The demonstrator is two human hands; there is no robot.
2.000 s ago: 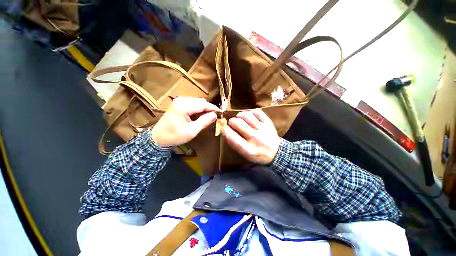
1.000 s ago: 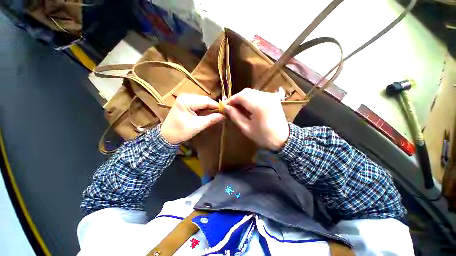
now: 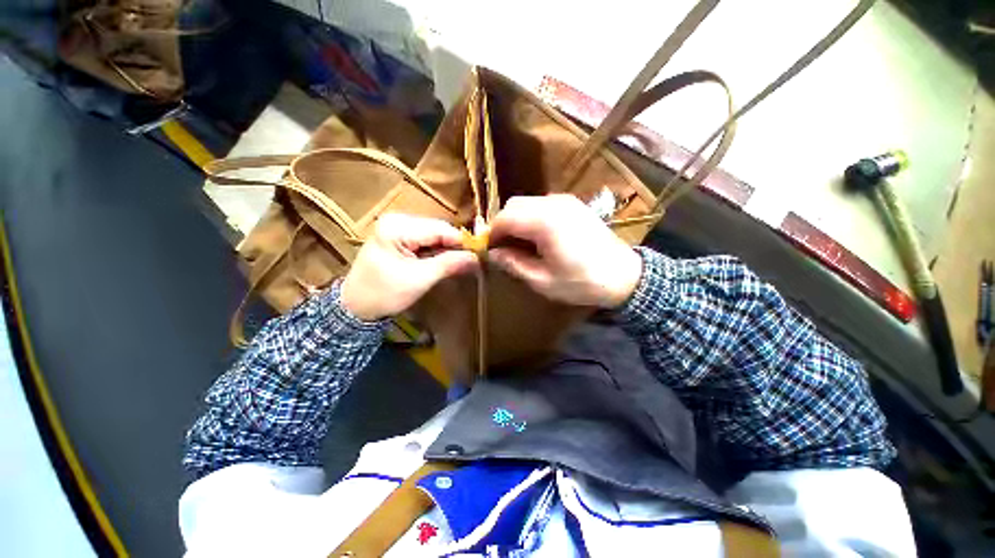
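Observation:
A brown tote bag (image 3: 524, 316) stands with its mouth open against the table edge, above the dark apron. A small light tan zip end tab (image 3: 476, 241) sits at the near end of the zip. My left hand (image 3: 404, 265) pinches the tab from the left with thumb and finger. My right hand (image 3: 562, 251) pinches it from the right, the fingertips nearly touching. A shoulder handle (image 3: 729, 109) stands off the bag over the table. A shiny, wrapped-looking clasp (image 3: 603, 203) shows partly beside my right hand.
A white-topped table (image 3: 807, 109) holds a hammer (image 3: 900, 234), a red strip (image 3: 846, 267) along its edge and a small dark tool (image 3: 985, 300) at far right. Slumped brown bags (image 3: 300, 234) lie at left. Another brown bag (image 3: 126, 49) is at upper left. The dark floor (image 3: 120, 251) has yellow lines.
My right hand has moved up and left from below the tab to pinch at it. My left hand has stayed close to the tab. The view has shifted slightly.

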